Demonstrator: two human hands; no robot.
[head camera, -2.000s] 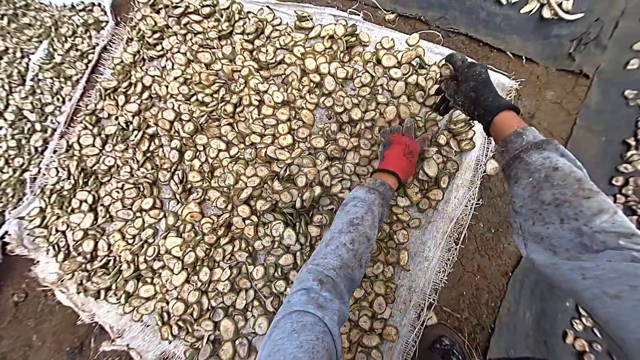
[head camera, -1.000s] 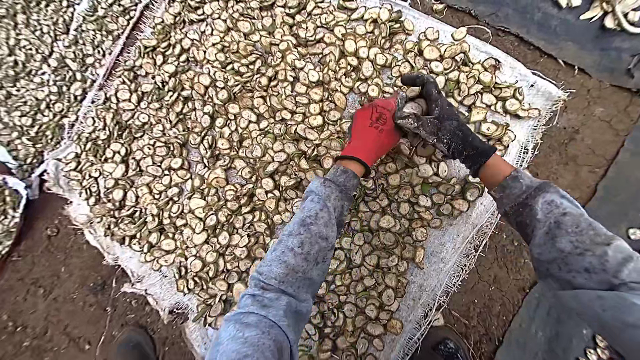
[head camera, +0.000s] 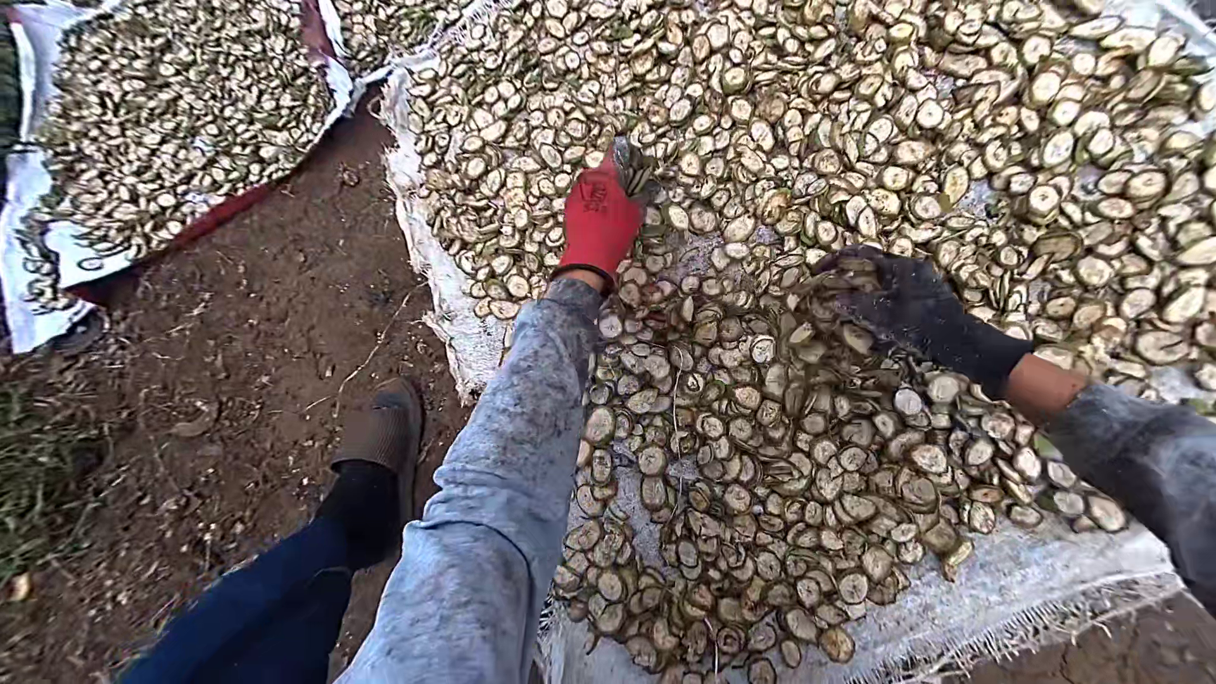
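Round, pale slices with darker rims (head camera: 750, 427), apparently cut from a fruit or vegetable, cover a white woven sheet (head camera: 446, 285) with a frayed edge. My left hand (head camera: 605, 204), in a red glove with grey fingers, is among the slices near the sheet's left side; its fingertips are partly hidden, and what they hold cannot be told. To the right, my right hand (head camera: 893, 299) wears a dark glove. It is low over the slices with its fingers bent and blurred, some slices at the fingertips. Whether it grips them is unclear.
A second sheet of slices (head camera: 190, 104), with a red and white edge (head camera: 214, 214), lies at upper left. Brown soil (head camera: 256, 332) separates it from the nearer sheet. My shoe (head camera: 380, 432) rests on the soil beside the frayed edge. Grass (head camera: 38, 475) grows at far left.
My hands were together over the slices one second ago; now they are apart, with the left among slices near the sheet's left side. The view has shifted left.
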